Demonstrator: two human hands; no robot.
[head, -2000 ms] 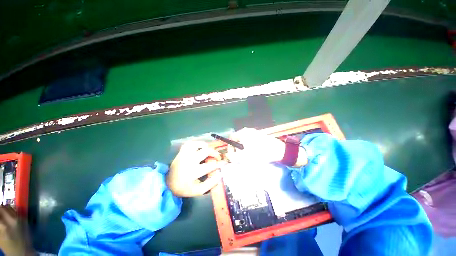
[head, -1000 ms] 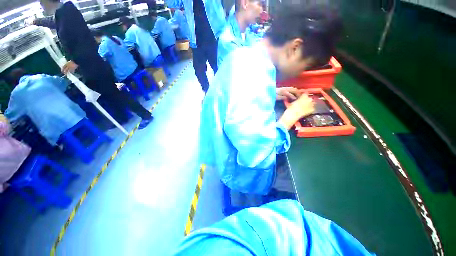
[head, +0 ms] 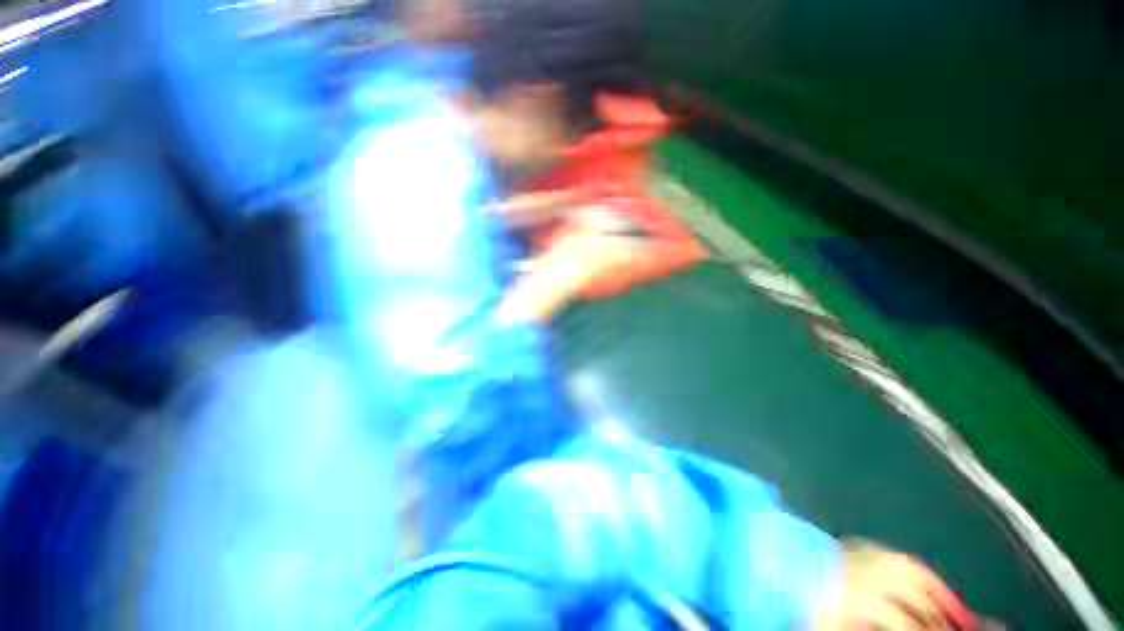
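Note:
The view is heavily blurred. My left hand [head: 890, 589] is at the bottom edge, right of centre, partly cut off, at the end of a blue sleeve. A small piece of an orange-red thing [head: 955, 604], perhaps a tray rim, shows at its fingers; whether the hand grips it is not clear. My right hand is out of the picture. No tablet or hand tool of mine is visible.
A person in a blue smock [head: 413, 234] sits to the left, hands over an orange-red tray [head: 672, 247] on the dark green bench [head: 703, 370]. A chipped pale edge [head: 912, 407] separates it from the green conveyor [head: 986, 407]. A dark flat panel [head: 881, 277] lies there.
The view has swung and blurred. The neighbour and tray have shifted left in the picture. My left hand has come into view at the bottom, with an orange-red piece beside it.

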